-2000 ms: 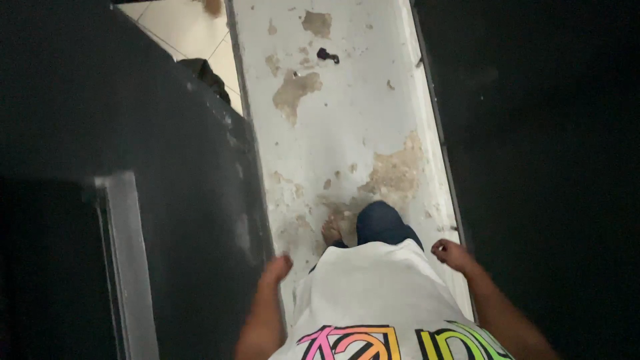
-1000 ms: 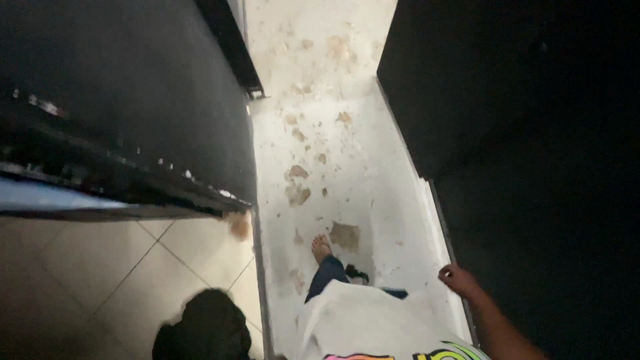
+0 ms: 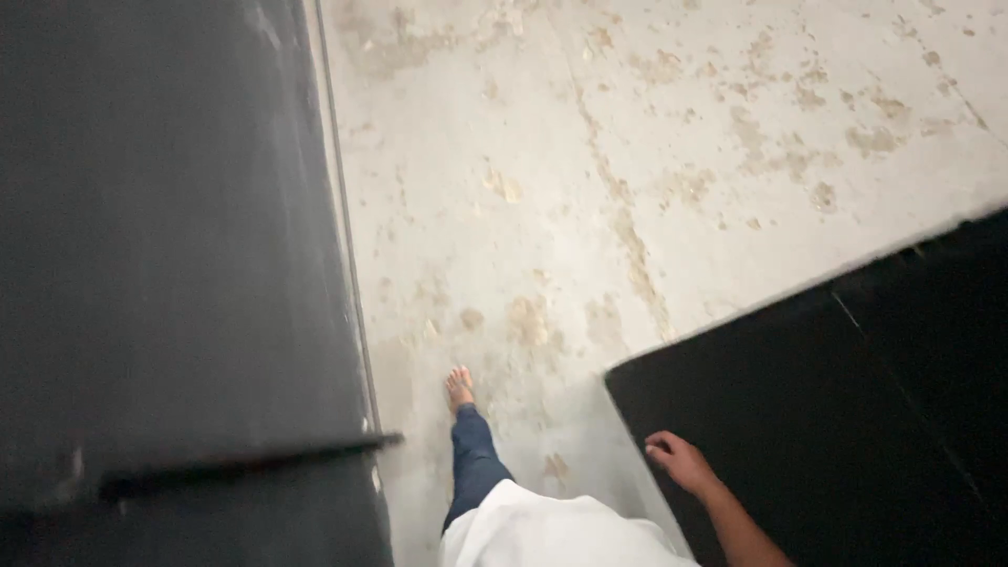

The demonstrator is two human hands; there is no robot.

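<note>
My right hand (image 3: 679, 463) hangs at the lower right beside the corner of a black wall (image 3: 787, 441). Its fingers curl loosely, and nothing shows in it. My left hand is out of view. Below me are my white shirt (image 3: 559, 531), one leg in dark blue trousers (image 3: 475, 457) and a bare foot (image 3: 459, 387) on the pale, worn floor (image 3: 504, 260).
A dark wall (image 3: 181, 236) runs along the left, with a thin strip at its base and a dark ledge or edge (image 3: 252, 466) jutting out low down. The floor, patchy with brown marks, widens to the upper right past the black corner.
The view has moved forward from the narrow passage to a wider stretch of floor. My left hand, seen two seconds ago, is out of view. The tiled floor at the left has left the view.
</note>
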